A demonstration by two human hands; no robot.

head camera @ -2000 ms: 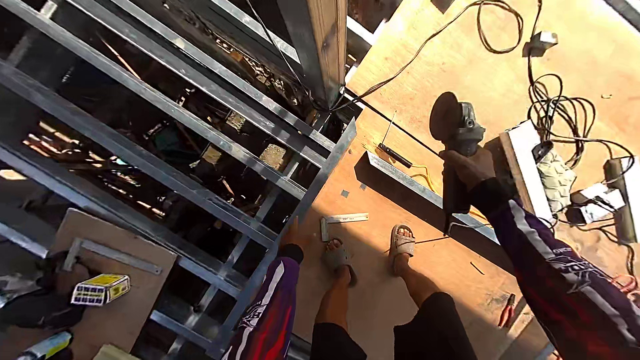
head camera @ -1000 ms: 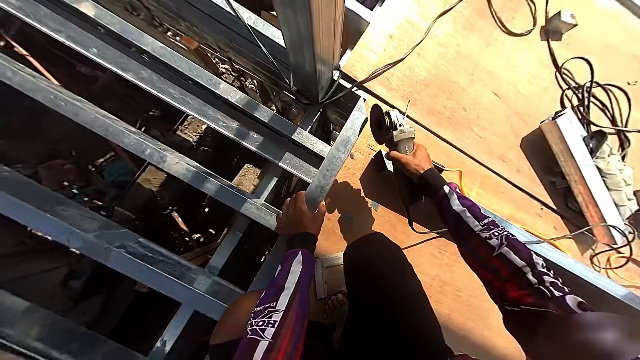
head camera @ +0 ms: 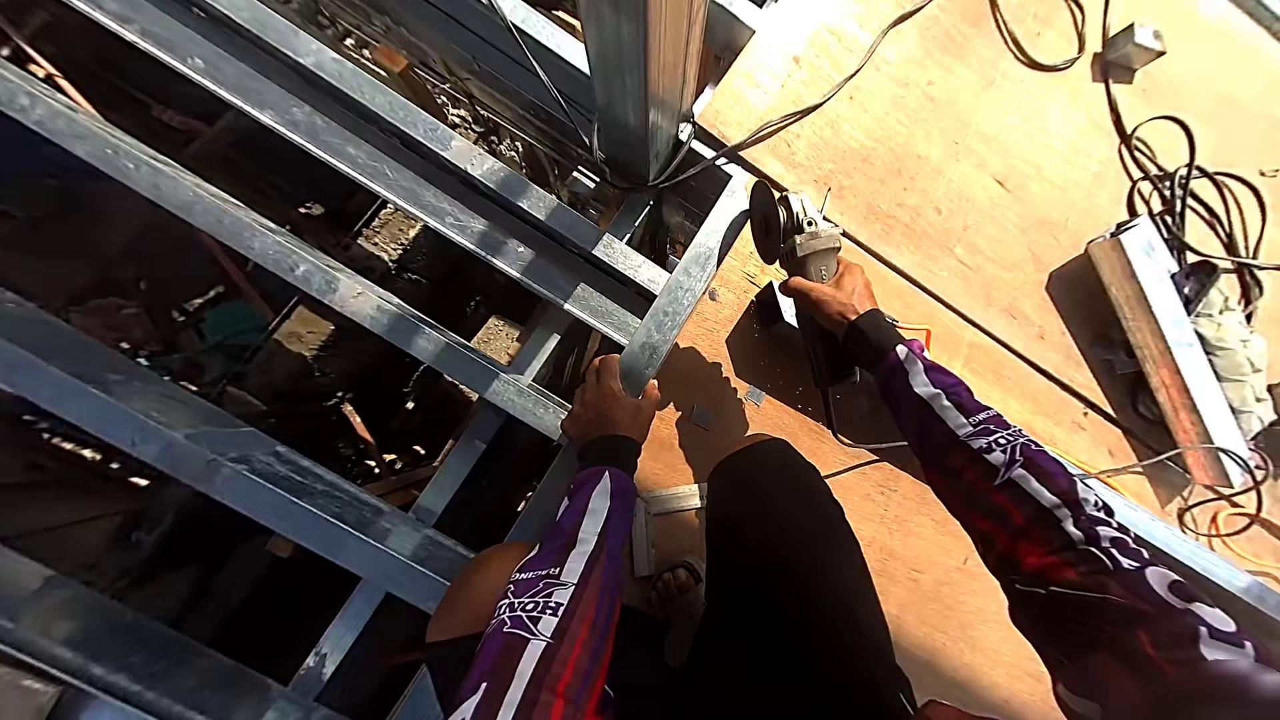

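My right hand (head camera: 835, 295) grips an angle grinder (head camera: 812, 245) by its body, with the disc (head camera: 767, 222) upright beside the far end of a galvanized steel member (head camera: 685, 285). Whether the disc touches the steel, I cannot tell. My left hand (head camera: 608, 400) is closed around the near end of that same member, where the long floor joists meet it. A metal square (head camera: 672, 500) lies on the plywood by my foot, partly hidden by my leg. Two small grey metal pieces (head camera: 703, 416) rest on the plywood right of my left hand.
Open gaps lie between the steel joists (head camera: 300, 255) on the left, with rubble below. A post (head camera: 640, 90) rises at the top centre. Power cables (head camera: 1190, 190) coil at the right near a wood-and-metal piece (head camera: 1165, 350). A long metal profile (head camera: 1180, 540) lies under my right arm.
Since two seconds ago, my right hand has brought the grinder to the steel member's far end, and my body has lowered toward the floor. Little differs from one second ago.
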